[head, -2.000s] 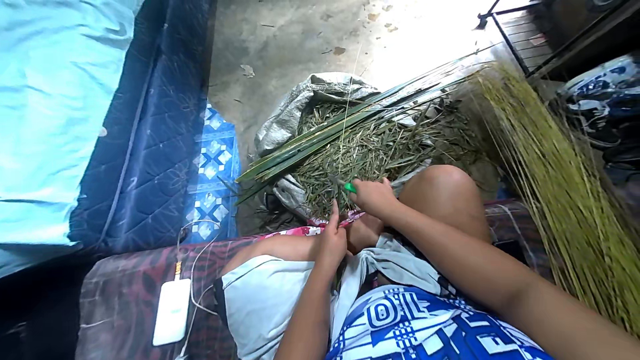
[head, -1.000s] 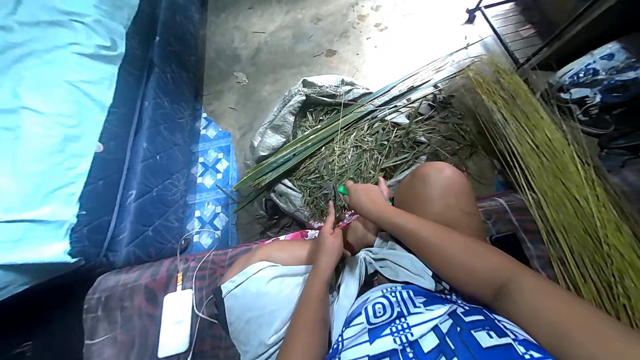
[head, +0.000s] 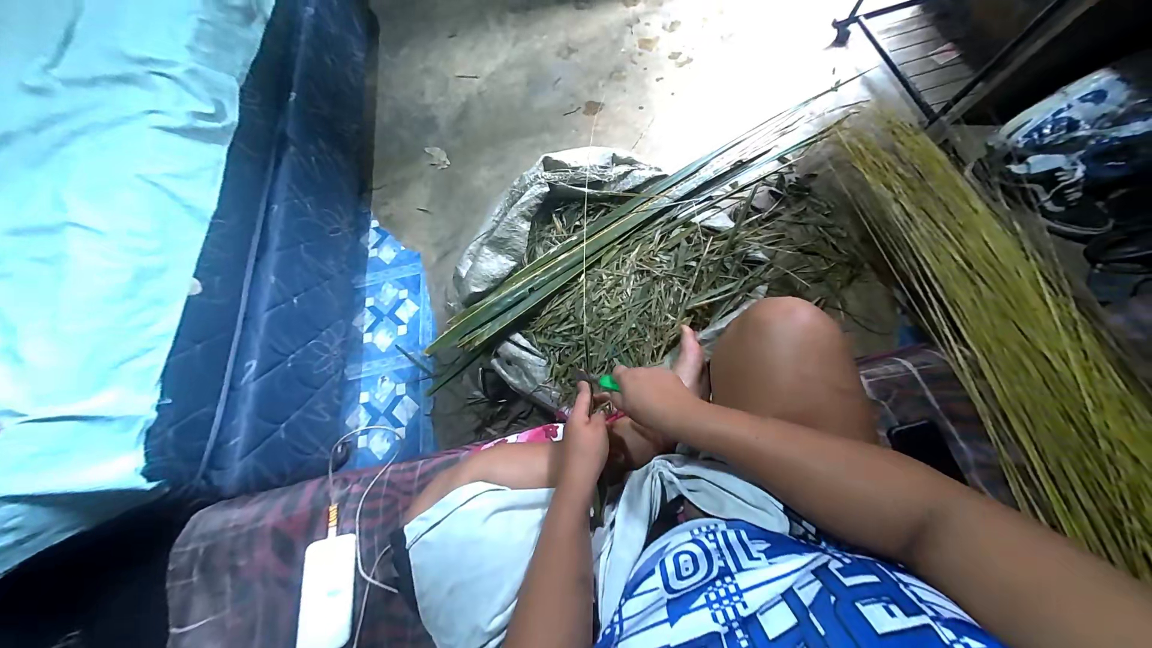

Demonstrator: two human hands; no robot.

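Note:
My right hand (head: 655, 398) is closed on the green handle of a small knife (head: 608, 382), whose dark blade reaches left toward my left fingertips. My left hand (head: 587, 432) pinches the lower end of a thin leaf midrib (head: 586, 261), which stands up from the fingers. Beyond both hands, a white woven sack (head: 504, 243) lies spread under cut leaf scraps (head: 648, 279). Long green palm leaflets (head: 558, 272) rest diagonally over the scraps. A large bundle of yellow-green midribs (head: 999, 315) lies to the right of my knee.
A blue mattress (head: 270, 270) with a light blue sheet (head: 99, 225) is at the left. A white power bank (head: 327, 589) with a cable lies on the patterned seat (head: 234, 558). A dark phone (head: 925, 448) is by my right thigh. Shoes (head: 1062, 193) and a metal-framed rack (head: 891, 67) stand at upper right.

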